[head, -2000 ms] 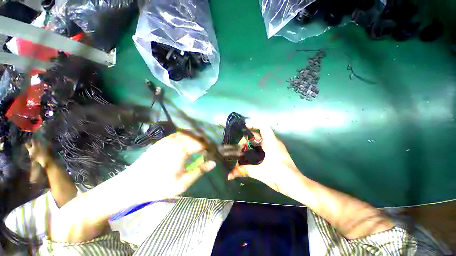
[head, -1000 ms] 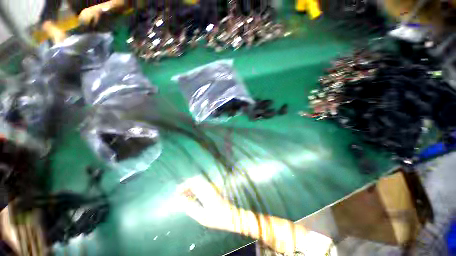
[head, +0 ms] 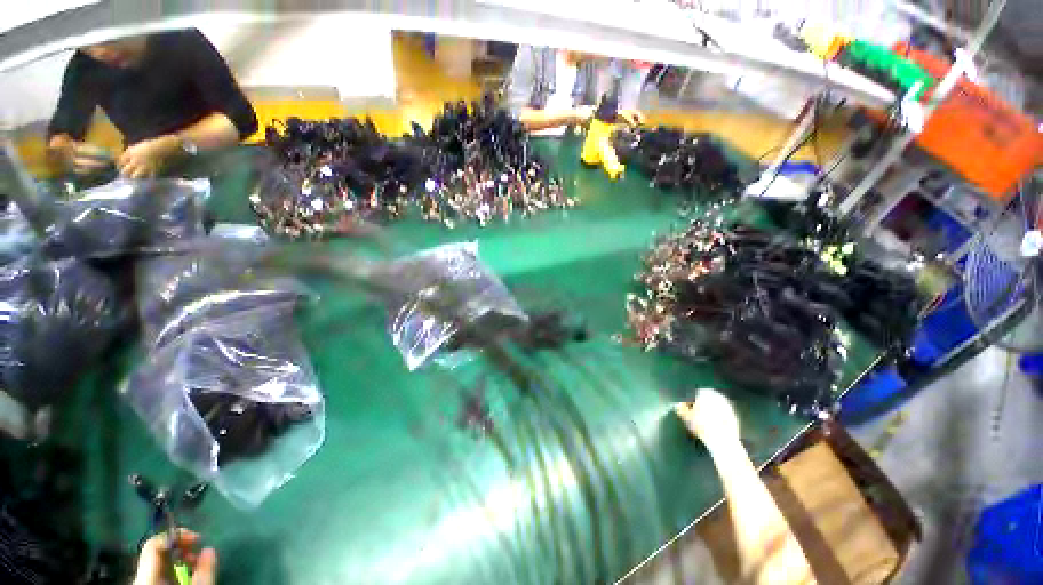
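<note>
My left hand (head: 174, 562) is cut off by the bottom edge at the lower left, its fingers around a thin tool with a yellow-green grip (head: 181, 568). My right hand (head: 711, 421) is stretched out over the green table, just left of and below a large heap of black wired cables (head: 761, 326) with red wires and pale ends. Its fingers are bent. It is blurred, and I cannot tell whether anything is in them. A gap shows between this hand and the heap's main body.
An open clear bag (head: 246, 389) holds black parts at left. A smaller bag (head: 455, 299) lies mid-table, dark parts at its mouth. More wired cables (head: 400, 171) are at the far edge. A person (head: 154, 97) sits far left. A cardboard box (head: 841, 514) stands beside the table. Dark blurred strands cross the view.
The view has swung right and up from the work spot. My right hand, earlier holding a black part with coloured wires, has moved out toward the right heap. My left hand is now low left.
</note>
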